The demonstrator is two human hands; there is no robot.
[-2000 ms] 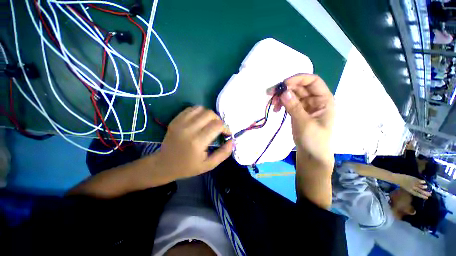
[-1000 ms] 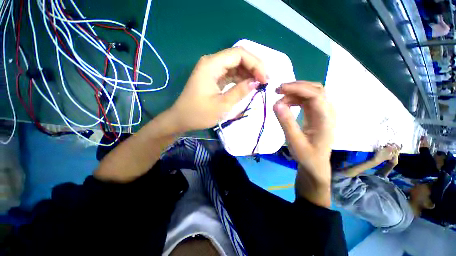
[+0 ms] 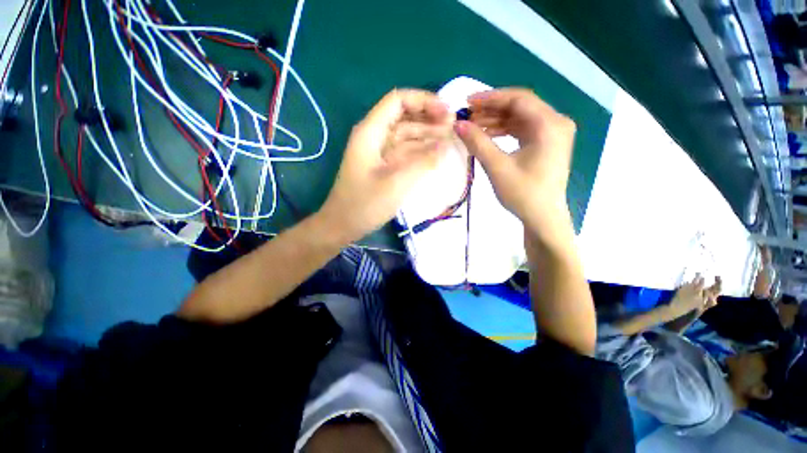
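A white plastic housing (image 3: 442,252) lies on the green mat under my hands, its near end over the bench edge. My right hand (image 3: 522,146) pinches a small black connector (image 3: 463,114) at the housing's far end. My left hand (image 3: 389,164) is beside it, fingertips close to the connector; whether they touch it I cannot tell. Thin red and black lead wires (image 3: 469,181) run from the connector down across the housing. A dark wire end lies at the housing's left edge, and another small black piece (image 3: 475,290) is at its near edge.
A harness bundle (image 3: 190,133) of white and red-black cables with black ends spreads over the mat at the left. A white bench strip (image 3: 628,195) and dark green conveyor (image 3: 655,80) run along the right. Another person's hands (image 3: 697,296) are at the bench, lower right.
My left hand was at the housing's left edge, then held the connector. Now my right hand holds the connector, farther up the housing, with my left fingers near it.
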